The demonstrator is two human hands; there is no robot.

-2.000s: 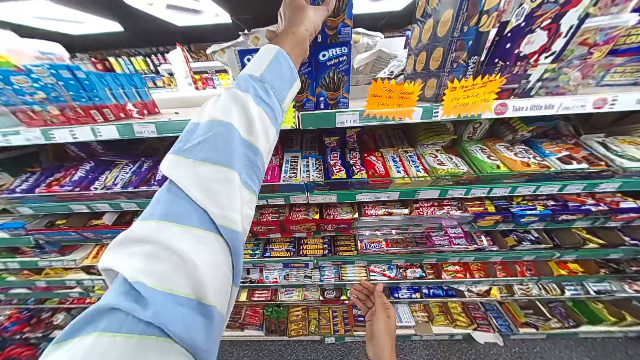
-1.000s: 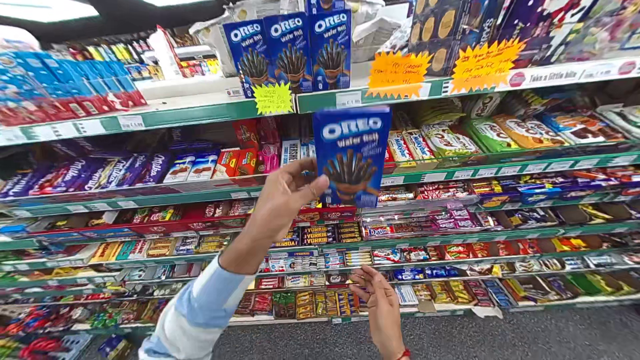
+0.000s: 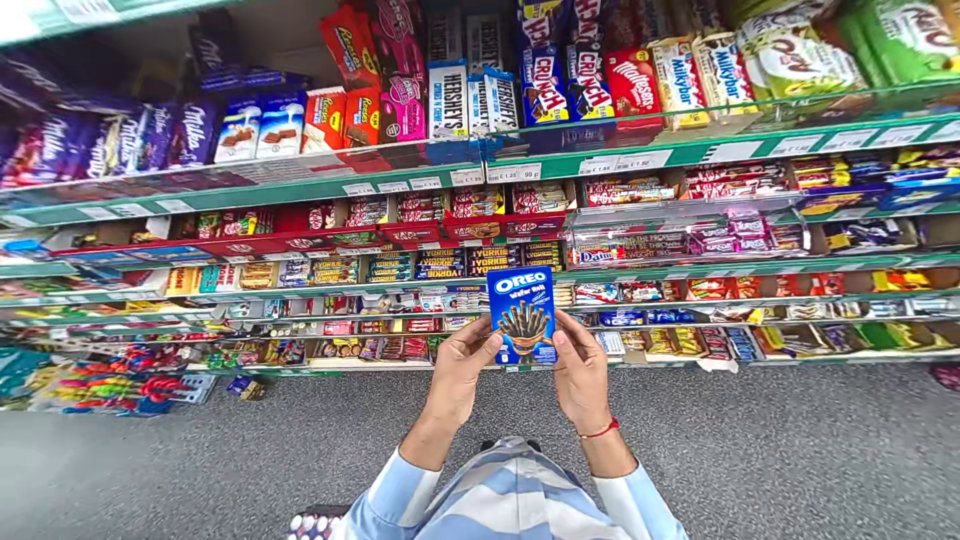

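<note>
A blue Oreo wafer roll box (image 3: pixel 523 315) stands upright between my two hands, its printed front facing me. My left hand (image 3: pixel 463 367) grips the box's left edge, the thumb on the front near the lower corner. On the opposite edge, my right hand (image 3: pixel 582 367) holds it the same way, with a red string bracelet at the wrist. Just behind the box are rows of Yorkie bars (image 3: pixel 493 259) and other chocolate bars on the shelves.
Tiered green-edged shelves (image 3: pixel 420 184) of sweets span the view, with Crunch bars (image 3: pixel 544 84) above. A clear plastic tray (image 3: pixel 679 225) sits at centre right. Colourful goods (image 3: pixel 120 382) are at lower left, beside a small packet (image 3: pixel 246 388) on the speckled floor (image 3: pixel 735 442).
My left hand has brought the Oreo box down from the top shelf to chest height. My right hand, formerly free, now holds its right edge. The view has tilted down.
</note>
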